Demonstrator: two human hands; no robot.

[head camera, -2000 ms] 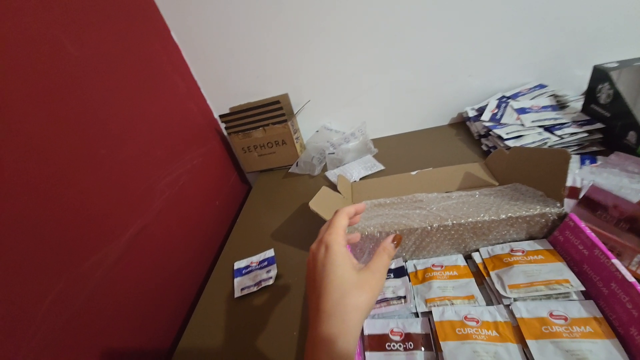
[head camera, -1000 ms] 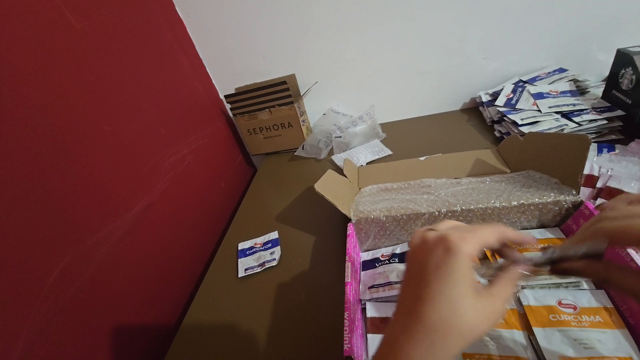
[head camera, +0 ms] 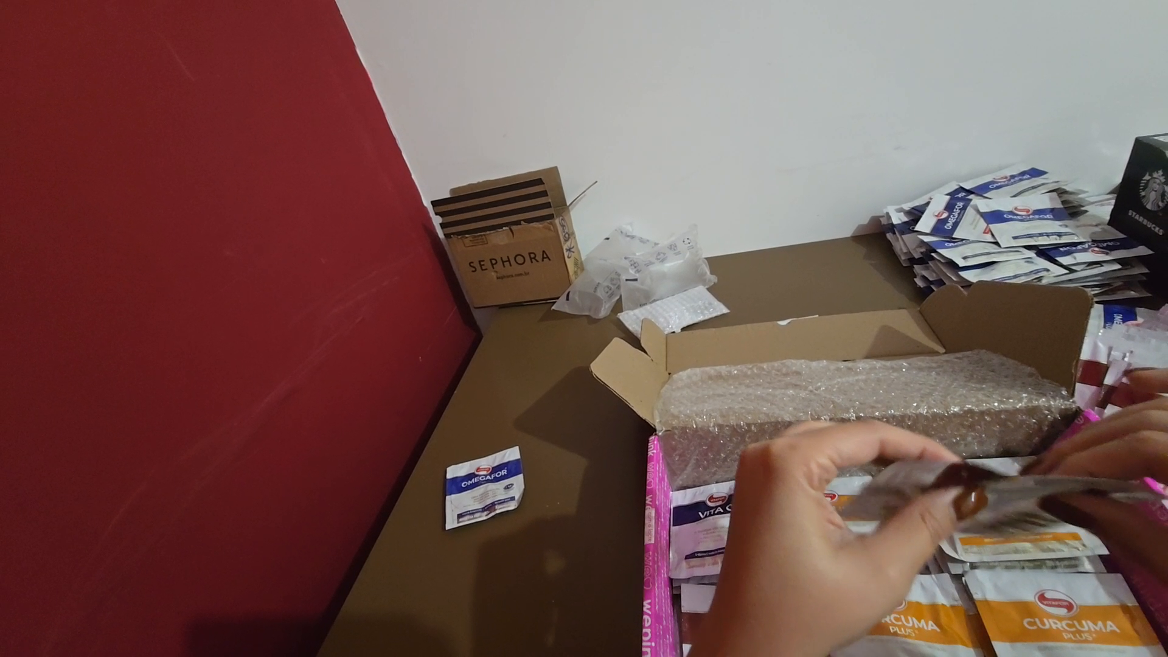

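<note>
My left hand pinches one end of some sachets between thumb and forefinger, above an open pink cardboard box. At the right edge my right hand grips their other end; they are blurred and seen nearly edge-on. Below lie sachets in rows: orange-and-white curcuma sachets and a blue-and-white vitamin sachet at the left, partly covered by my left hand. Bubble wrap lies along the box's back, against the raised cardboard flaps.
One blue-and-white sachet lies on the brown table left of the box. Behind stand a small cardboard box, clear plastic air pillows, a heap of sachets and a black box. A red wall rises at the left.
My left hand was raised and empty over the box's back left two seconds ago; it has come down and right to the held sachets. My right hand has come into view from the right.
</note>
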